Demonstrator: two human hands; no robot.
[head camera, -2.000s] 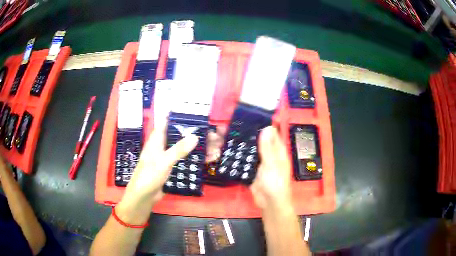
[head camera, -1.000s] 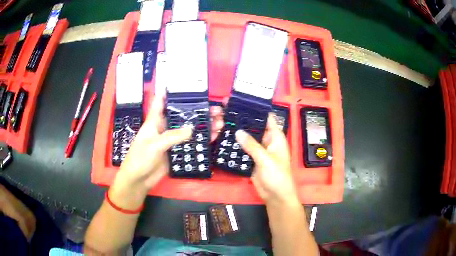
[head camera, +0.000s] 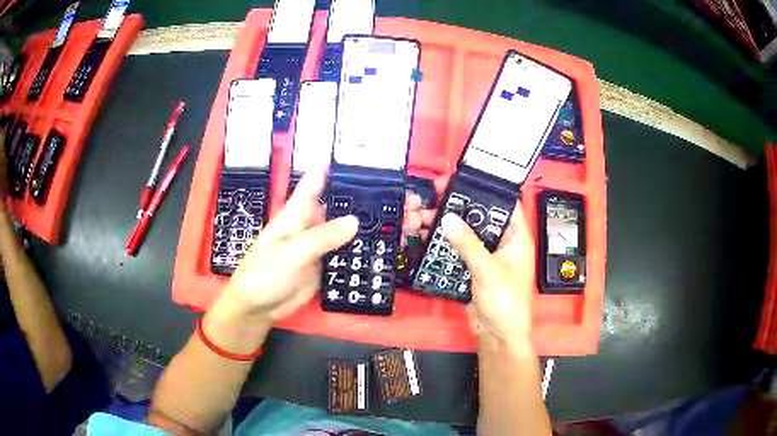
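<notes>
My left hand (head camera: 281, 255) holds an open flip phone (head camera: 365, 264) upright, thumb on the keys beside its round navigation key. My right hand (head camera: 498, 272) holds a second open flip phone (head camera: 477, 204), tilted to the right, thumb on its upper left keys. Both screens are white with small blue blocks. Both phones are over a red tray (head camera: 545, 328). Several open phones with white screens stand in its left pockets, such as one at front left (head camera: 243, 221). Closed phones with yellow-orange stickers lie at right (head camera: 562, 243). My fingers behind the phones are mostly hidden.
Two batteries (head camera: 348, 386) lie side by side near the bench edge; another is partly hidden by my right forearm. A red pen (head camera: 158, 200) and a white-barrelled one lie left of the tray. Neighbouring red trays are at left (head camera: 81, 153) and far right. Another person's arm (head camera: 30, 298) is at lower left.
The two held screens have gone from plain white to showing blue blocks. The right phone is tilted more to the right. Both thumbs have shifted on the keys. The whole view has shifted.
</notes>
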